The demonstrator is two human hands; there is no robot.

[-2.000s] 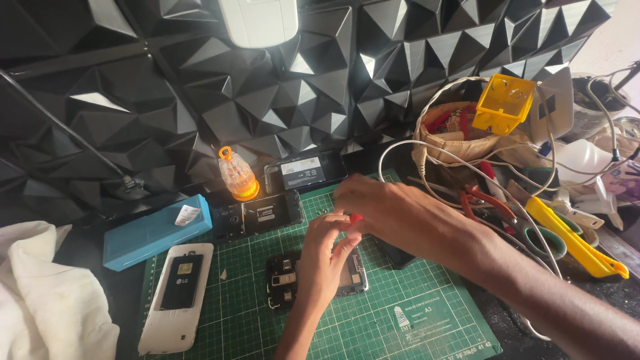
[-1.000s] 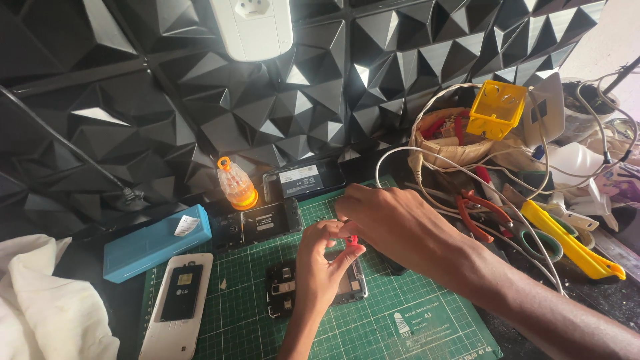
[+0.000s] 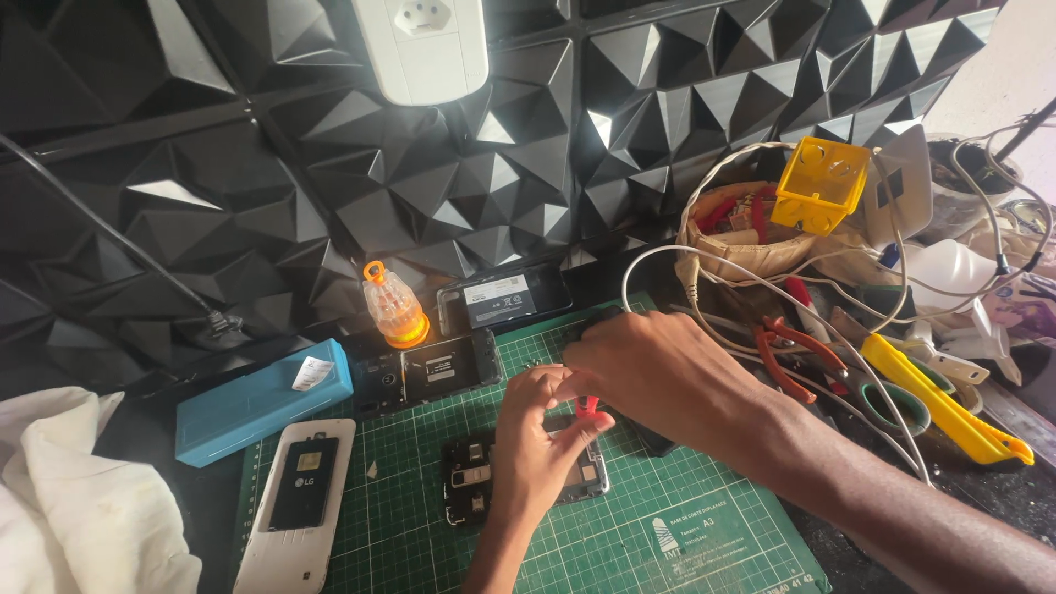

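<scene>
My left hand (image 3: 540, 437) pinches a small red object (image 3: 586, 406), perhaps a tool's handle, above an opened smartphone (image 3: 469, 477) on a green cutting mat (image 3: 396, 528). My right hand (image 3: 631, 363) is bent over just above it, touching or nearly touching my left fingers; whatever it may hold is hidden. Tiny dark pieces, maybe screws, lie on the mat behind my left hand. A dark object (image 3: 656, 437) lies partly under my right wrist. To the left, a white phone back cover (image 3: 256, 536) has an LG battery (image 3: 304, 487) on it.
Behind the mat are a phone housing (image 3: 470, 359), a battery (image 3: 499, 301) and a clear bit case with orange ends (image 3: 394, 309). A blue box (image 3: 260, 404) and white cloth (image 3: 82, 495) lie left. Orange-handled pliers (image 3: 784, 355), a yellow tool (image 3: 940, 404), cables and a basket (image 3: 751, 256) crowd the right.
Both hands remain over the opened phone. My left thumb and fingers have shifted slightly around the red object.
</scene>
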